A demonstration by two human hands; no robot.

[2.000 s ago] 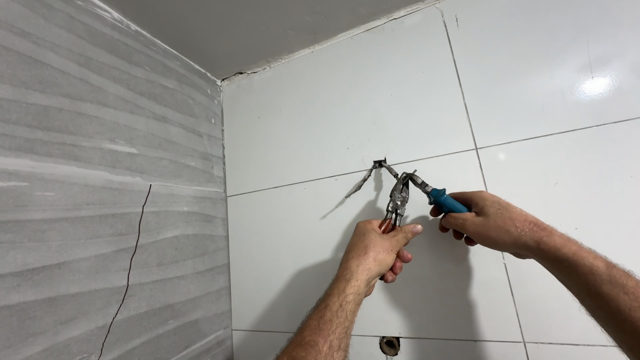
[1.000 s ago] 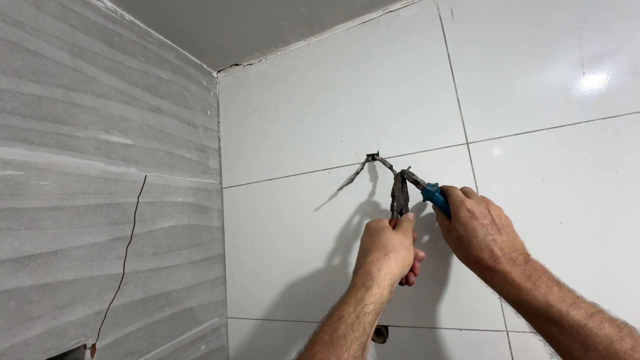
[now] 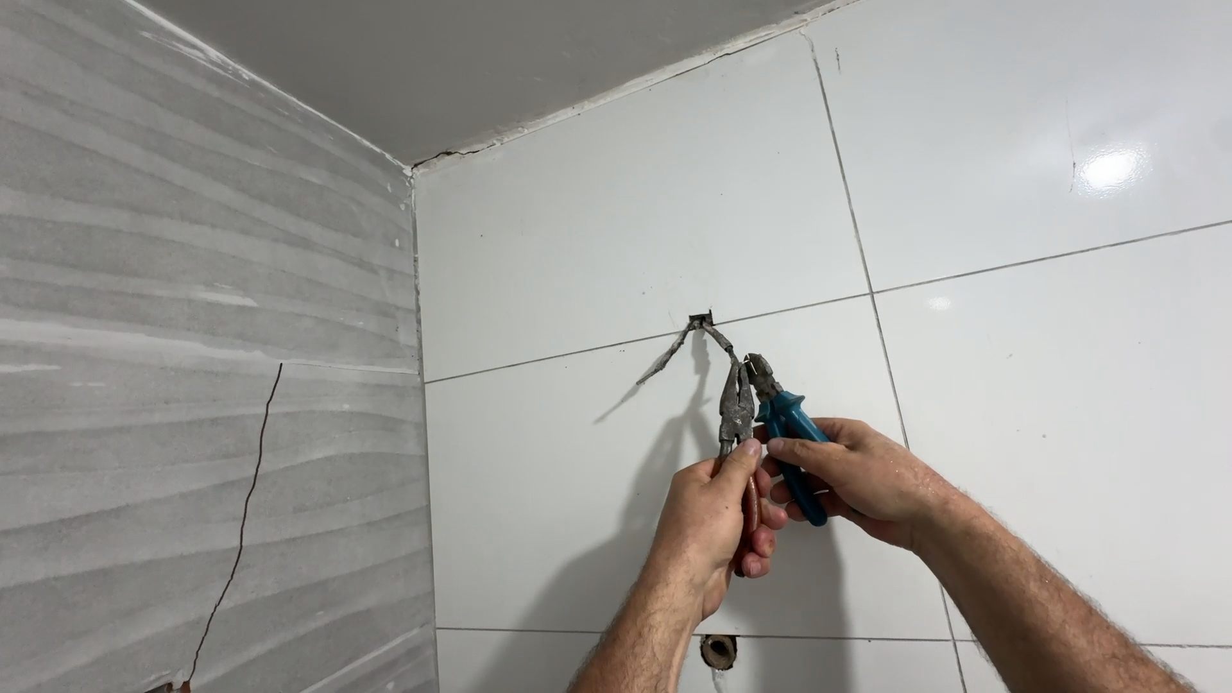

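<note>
My left hand is closed around the red handles of metal pliers, which point up with their jaws at the end of a dirty wire. That wire comes out of a small hole in the white tiled wall. A second wire hangs from the same hole down to the left. In my right hand are diagonal cutting pliers with blue handles. Their head is just right of the other pliers' jaws, near the wire's tip. Whether the cutters touch the wire is unclear.
Below my hands, a round pipe opening sits in the tiled wall. On the left is a grey wavy-patterned wall with a dark wire or crack line running down it. The grey ceiling meets both walls above.
My right hand has turned the blue-handled cutters from slanting across to more upright, and its grip on the handles has changed. My left hand still holds its pliers at the wire.
</note>
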